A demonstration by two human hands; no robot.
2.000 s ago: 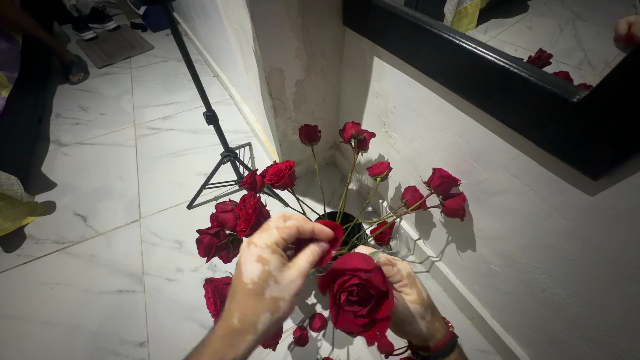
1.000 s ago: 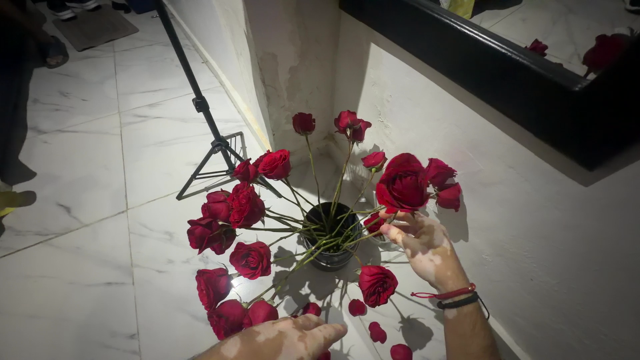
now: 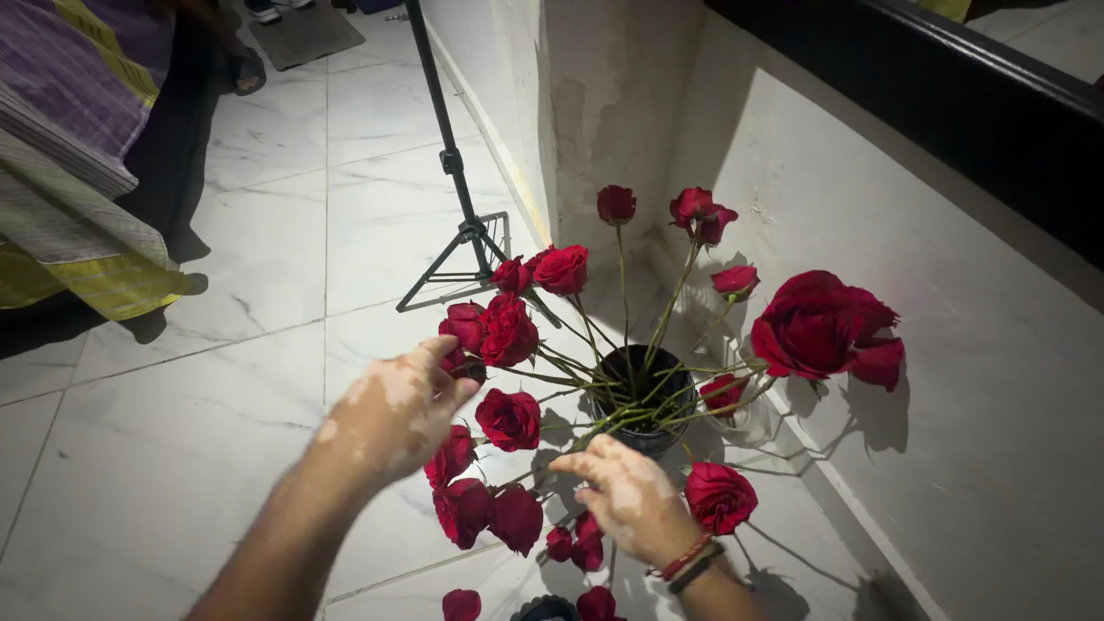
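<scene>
Long-stemmed red roses [image 3: 509, 419] fan out from a dark round bucket [image 3: 642, 440] on the floor. At the left of the bunch, my left hand [image 3: 401, 401] has its thumb and forefinger at a dark red rose, partly hidden by the fingertips. My right hand [image 3: 625, 492], with red and black bracelets at the wrist, is just in front of the bucket, fingers apart, near the stems; no bloom shows in it. The largest open rose [image 3: 815, 326] leans toward the wall at the right. Another rose [image 3: 721, 498] is right of my right hand.
A black stand with tripod legs [image 3: 470, 228] is behind the roses. The white wall [image 3: 931, 345] and a black mirror frame [image 3: 949, 112] border the right. Striped cloth [image 3: 82, 207] hangs at the left, near a person's foot [image 3: 248, 73]. A clear container [image 3: 746, 423] is beside the bucket.
The large rose was held up by my hands, then at my right hand by the wall; now it is let go. My right hand has moved left, and my left hand has risen to the left-side roses.
</scene>
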